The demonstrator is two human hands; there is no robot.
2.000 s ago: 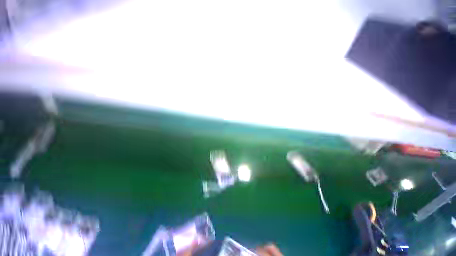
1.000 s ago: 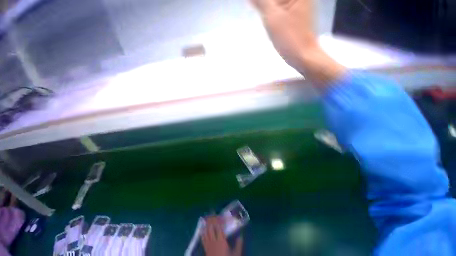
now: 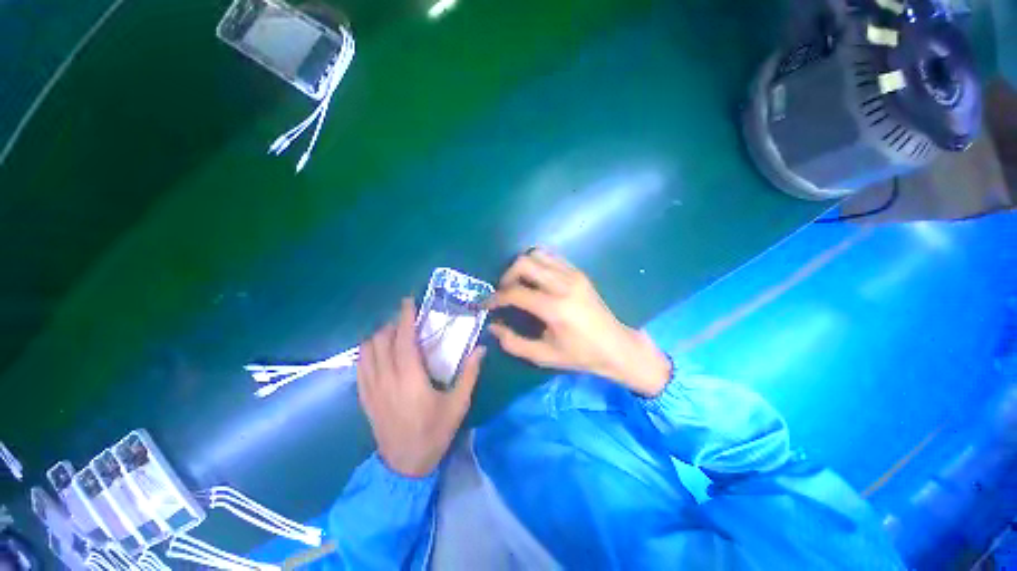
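Observation:
A power bank unit (image 3: 448, 335) lies on the dark green worktop in front of me, its open side up, with a mottled circuit board at its far end and thin dark lines across the pale cell. Its white charging cables (image 3: 307, 366) stick out to the left. My left hand (image 3: 413, 390) holds the unit by its sides, the thumb on the near right edge. My right hand (image 3: 563, 318) is at the unit's upper right edge, thumb and fingertips close together. Whether they pinch a wire or a small part is too small to tell.
Several waiting units (image 3: 132, 491) stand close together at lower left, cables towards me. Another unit (image 3: 288, 45) with cables lies at upper left. The grey tape dispenser (image 3: 831, 106) with pale tabs stands at upper right, a cardboard box (image 3: 948, 184) beside it. Blue floor shows at right.
The view has swung down to the worktop. My right arm, raised over the white shelf a second ago, is now down at the unit. My left hand is still at the unit.

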